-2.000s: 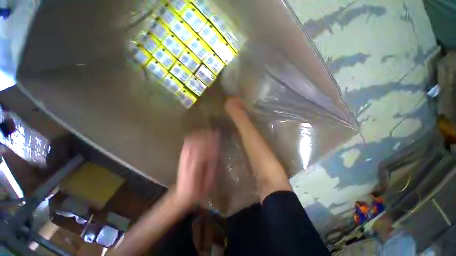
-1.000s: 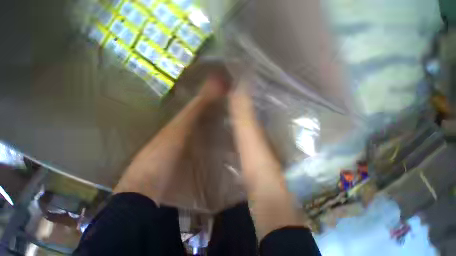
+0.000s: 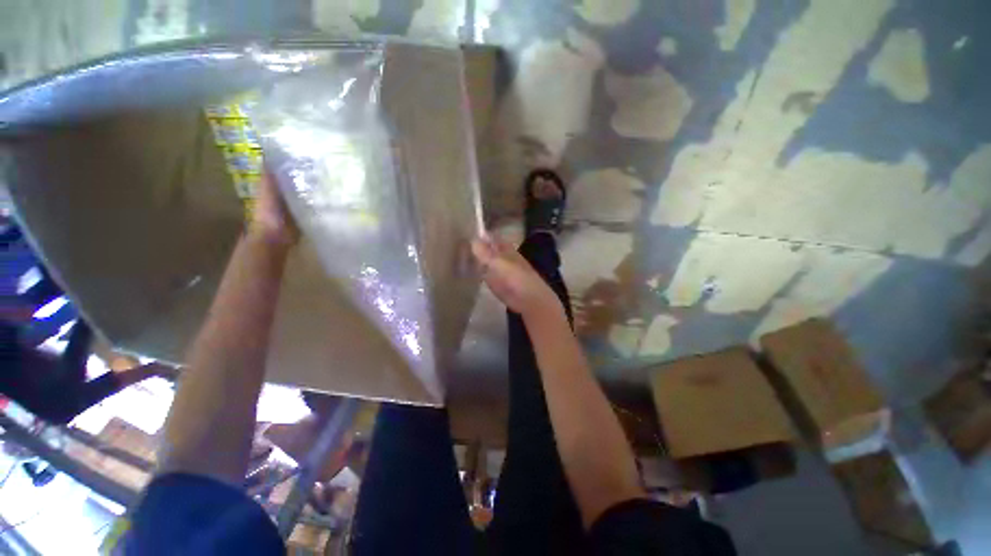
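Observation:
A large open brown carton (image 3: 435, 141) fills the left of the view. A clear shiny plastic liner (image 3: 359, 185) hangs inside it, gathered towards the right side. Yellow product boxes with white labels (image 3: 236, 141) show deep in the carton, partly behind the plastic. My left hand (image 3: 274, 212) reaches inside, next to the boxes and the liner's edge; its fingers are partly hidden, so its hold is unclear. My right hand (image 3: 500, 264) is at the carton's right rim, with its fingers closed on the edge.
My foot (image 3: 544, 196) stands on the patchy floor (image 3: 782, 250) right of the carton. Brown cardboard boxes (image 3: 719, 402) lie at the lower right. Cluttered items and a metal bar are at the lower left.
The view has swung, so more floor shows at the right. My hands have moved apart: the left stays inside the carton and the right is now at its rim. Fewer yellow boxes show.

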